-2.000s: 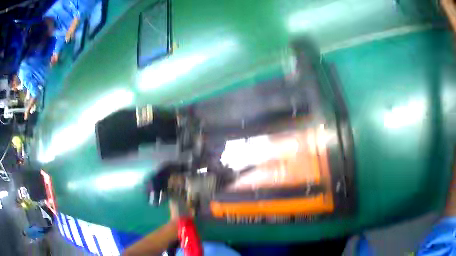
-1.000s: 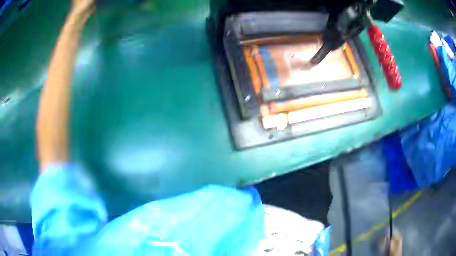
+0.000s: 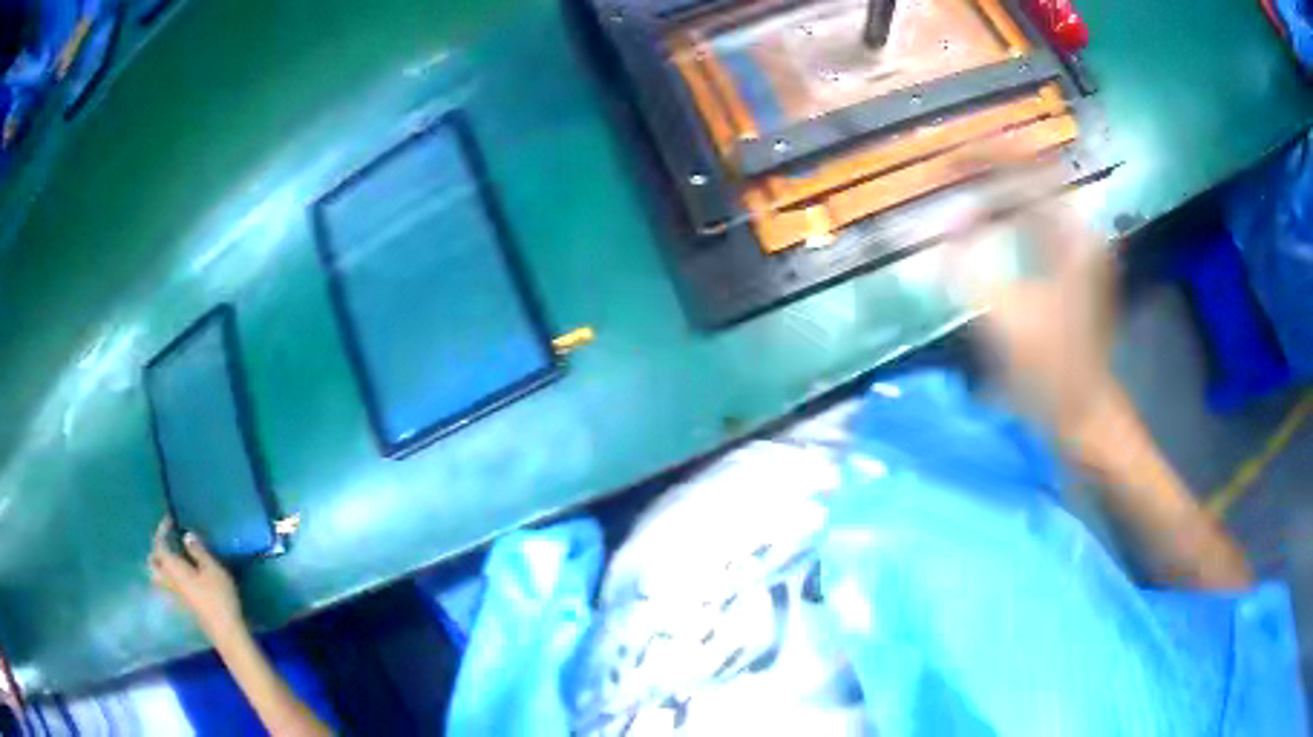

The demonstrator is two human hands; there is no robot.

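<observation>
A black-framed panel (image 3: 213,439) lies on the green bench at the left, with a short pale tail at its lower right corner. My left hand (image 3: 195,576) is at its lower left corner, fingers at the edge and thumb over the frame, gripping it. A second, larger-looking black-framed panel (image 3: 432,288) lies flat to its right, with an orange-yellow tail (image 3: 573,341). My right hand (image 3: 1040,303) is strongly blurred, in front of the jig's near edge; its fingers and anything in them cannot be made out.
The clamping jig (image 3: 749,295), a dark base with an orange-brown inset, stands at the upper middle, cut off by the top edge. A red clamp grip (image 3: 1058,22) is beside it. The bench's near edge (image 3: 634,482) runs in front of my body. Blue clothing (image 3: 1274,274) shows at the right.
The view has shifted, bringing two panels into sight left of the jig. My left hand is now low at the left panel instead of reaching far up. My right hand has come into view.
</observation>
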